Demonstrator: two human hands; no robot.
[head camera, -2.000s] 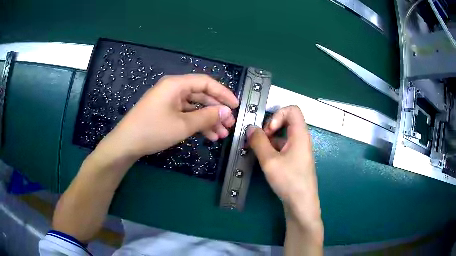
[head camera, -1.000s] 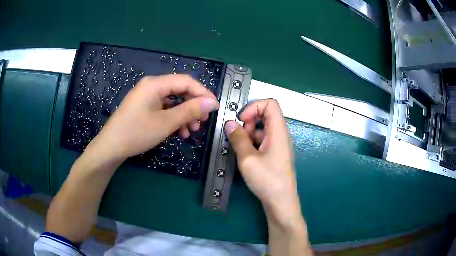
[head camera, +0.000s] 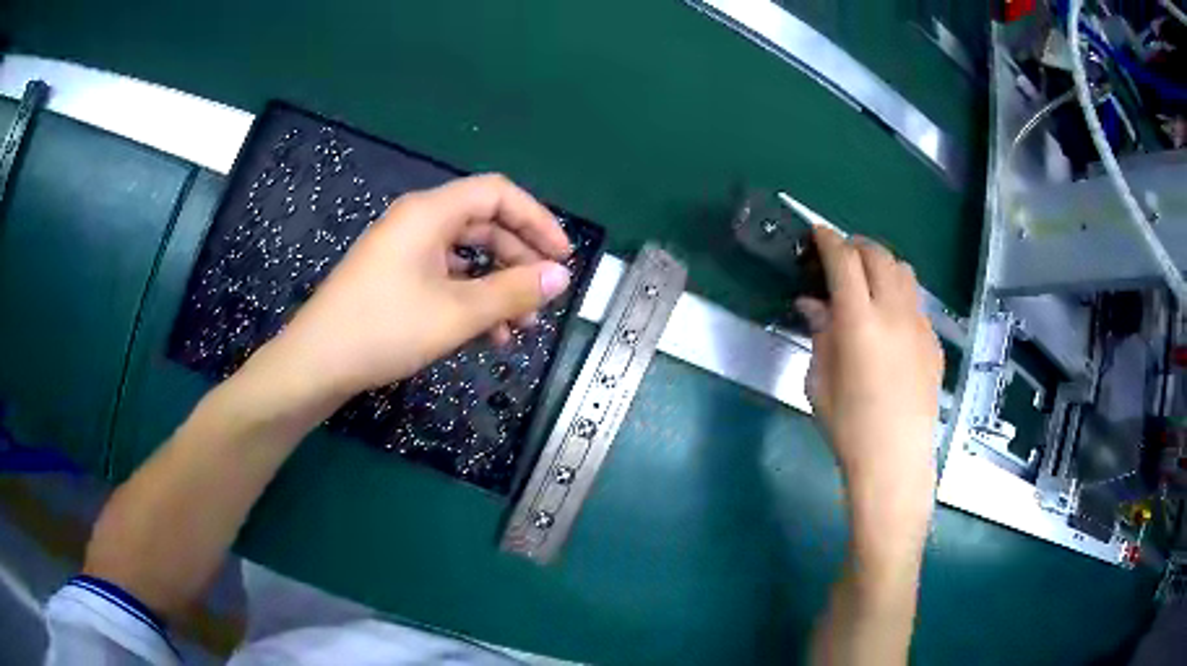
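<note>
The black parts tray (head camera: 280, 215), scattered with shiny specks, lies on the green surface. A grey-brown fixture bar (head camera: 596, 397) lies tilted just right of it, with a row of several small components in its seats. My left hand (head camera: 423, 280) is over the tray, fingers curled; dark small components show inside its curled fingers. My right hand (head camera: 872, 345) is right of the bar and grips one end of a second fixture bar (head camera: 768, 224), blurred, with part of it hidden under the fingers.
White metal strips (head camera: 736, 345) cross the green surface. A pointed rail tip (head camera: 804, 208) shows beside my right hand. The machine frame (head camera: 1093, 221) with hoses stands at the right. Another dark bar (head camera: 20, 130) lies at the far left.
My right hand has left the near fixture bar, moved right and taken hold of a second bar. The near bar now lies more slanted. My left hand stays over the tray.
</note>
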